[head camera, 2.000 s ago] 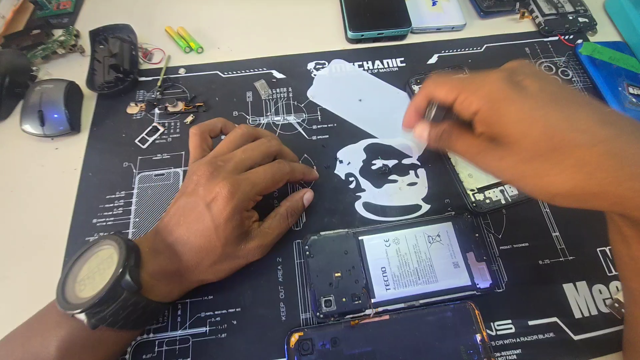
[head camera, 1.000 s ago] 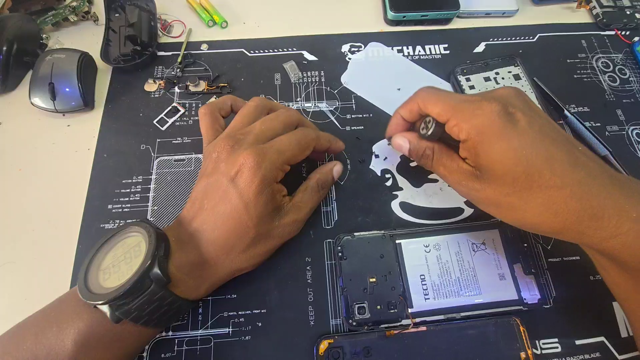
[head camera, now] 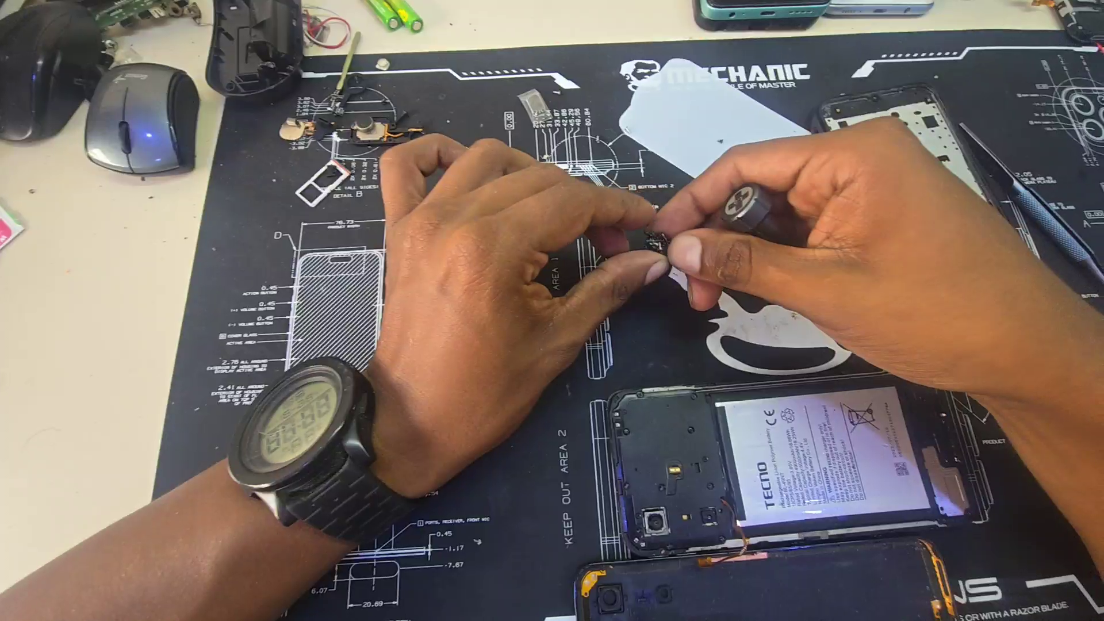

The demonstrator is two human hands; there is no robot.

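Between the fingertips of both hands is a small dark cluster of tiny pieces [head camera: 657, 241], perhaps screws; it is too small to tell. My left hand [head camera: 492, 267], with a watch on its wrist, has thumb and index fingertip at its left side. My right hand [head camera: 811, 224] pinches at its right side and also holds a dark screwdriver [head camera: 749, 207] in its curled fingers, handle end showing, shaft hidden. Below lies an opened Tecno phone [head camera: 668, 431] with its white-labelled battery [head camera: 819, 457] exposed. A phone back cover [head camera: 742, 595] lies along its lower side.
A printed black work mat [head camera: 483, 552] lies under everything. Tweezers [head camera: 1035, 198] rest beside another opened phone [head camera: 923, 116] at the right. A white sheet [head camera: 690, 121] lies behind my hands. At the left are a SIM tray [head camera: 323, 183], flex parts [head camera: 371, 129] and a computer mouse [head camera: 141, 119].
My right hand, earlier over the printed face on the mat, has come left to my left hand, so their fingertips now meet. The screwdriver stays in my right hand.
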